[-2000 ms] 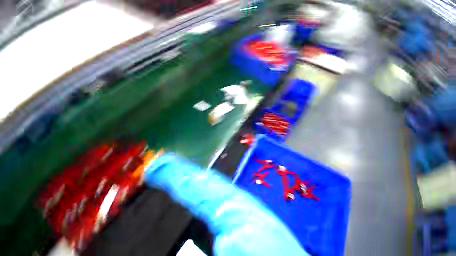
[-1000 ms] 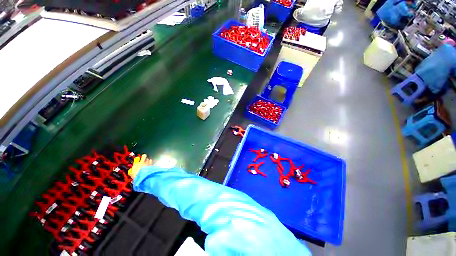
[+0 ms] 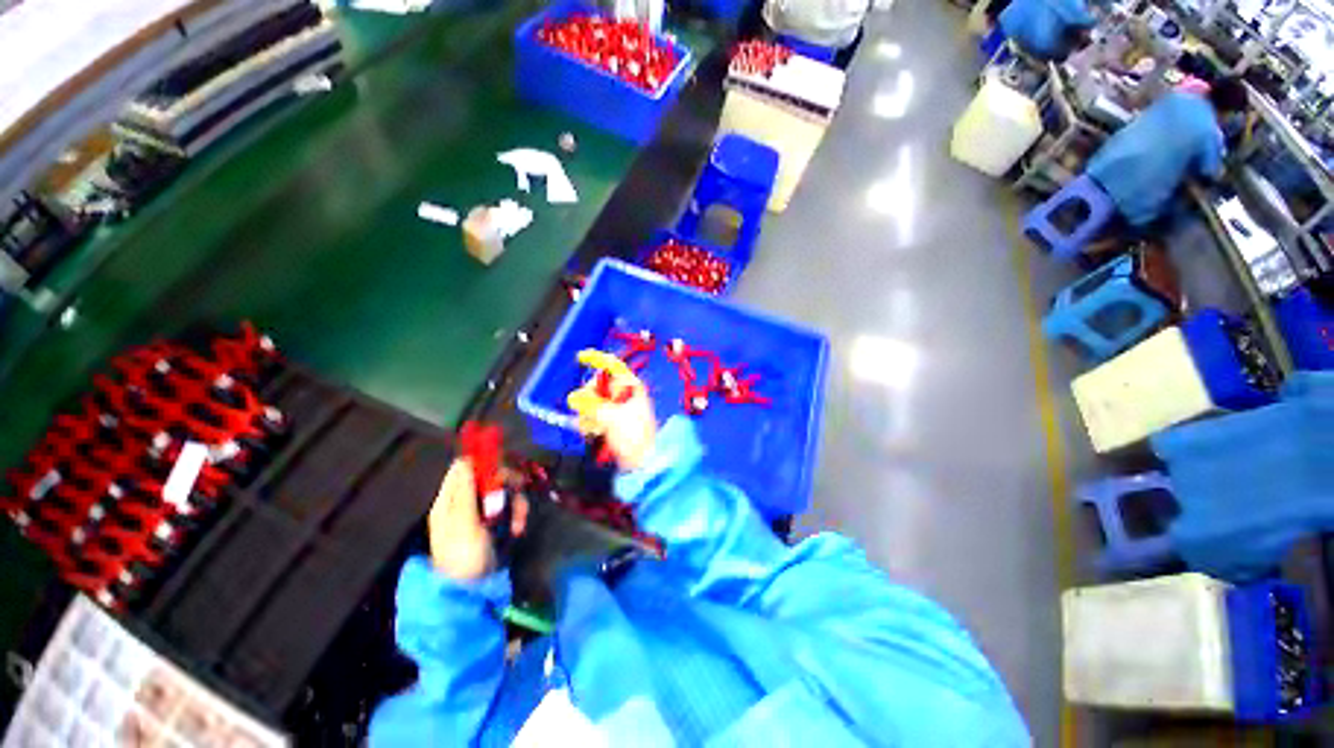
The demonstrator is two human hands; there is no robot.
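Note:
My left hand (image 3: 462, 529) is upright at lower centre, closed around a red clamp (image 3: 480, 456). My right hand (image 3: 626, 421), with yellow-orange finger coverings, is over the near left side of the large blue bin (image 3: 768, 456). Red shows at its fingers, but blur hides whether it grips a clamp. Loose red clamps (image 3: 695, 383) lie in the bin. A dark container (image 3: 563, 552) with blurred red and dark contents is between and below my hands. Rows of red clamps (image 3: 132, 453) stand at the left of the black compartment tray (image 3: 293, 541).
A white blister tray (image 3: 81, 680) is at lower left. White scraps (image 3: 544, 173) and a small beige block (image 3: 483, 234) lie on the green bench. A heaped blue bin (image 3: 585, 66) stands farther back. A blue stool (image 3: 739, 176) is beyond the large bin. A seated person (image 3: 1156, 154) is at right.
My right hand has left the clamp rows and moved right to the large bin. My left hand has come into view with a red clamp. The view has shifted right.

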